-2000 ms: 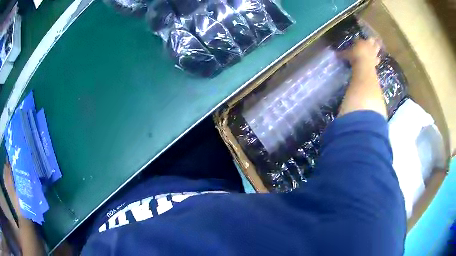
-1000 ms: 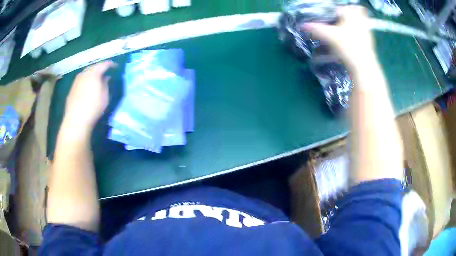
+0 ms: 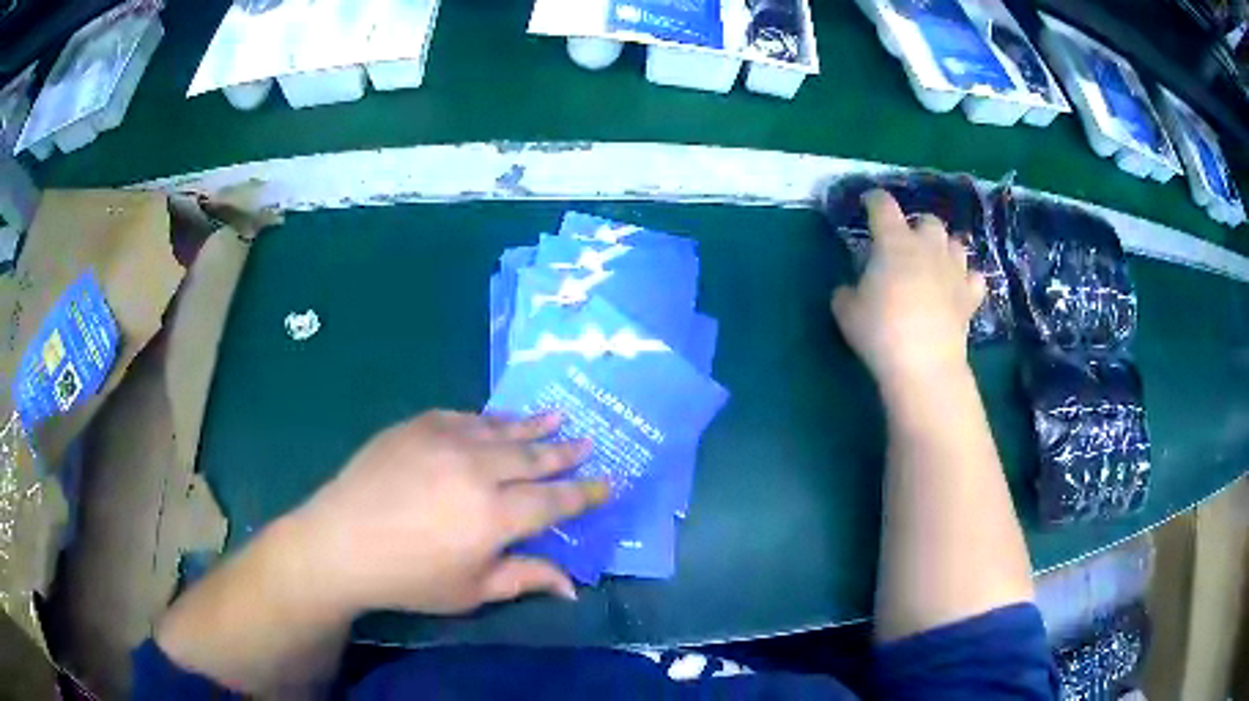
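A loose fanned stack of blue cards (image 3: 603, 370) lies on the dark green work surface in front of me. My left hand (image 3: 459, 514) rests palm down on the stack's lower left, fingers apart. Bundles of bagged black accessories (image 3: 1075, 274) lie at the right of the surface, in clear shiny wrap. My right hand (image 3: 915, 281) is on the leftmost bundle (image 3: 986, 219), its fingers over the wrap; whether they grip a piece I cannot tell.
White trays (image 3: 685, 62) stand in a row on the green conveyor beyond a worn whitish strip (image 3: 480, 175). A torn brown carton (image 3: 103, 260) with a blue card is at left. An open carton (image 3: 1219, 589) with black bundles is below right. A small white scrap (image 3: 301, 323) lies on the surface.
My view has turned from the right carton to the bench. My left hand has moved from beside the cards onto them. The black bundles now lie flat, my right hand on one.
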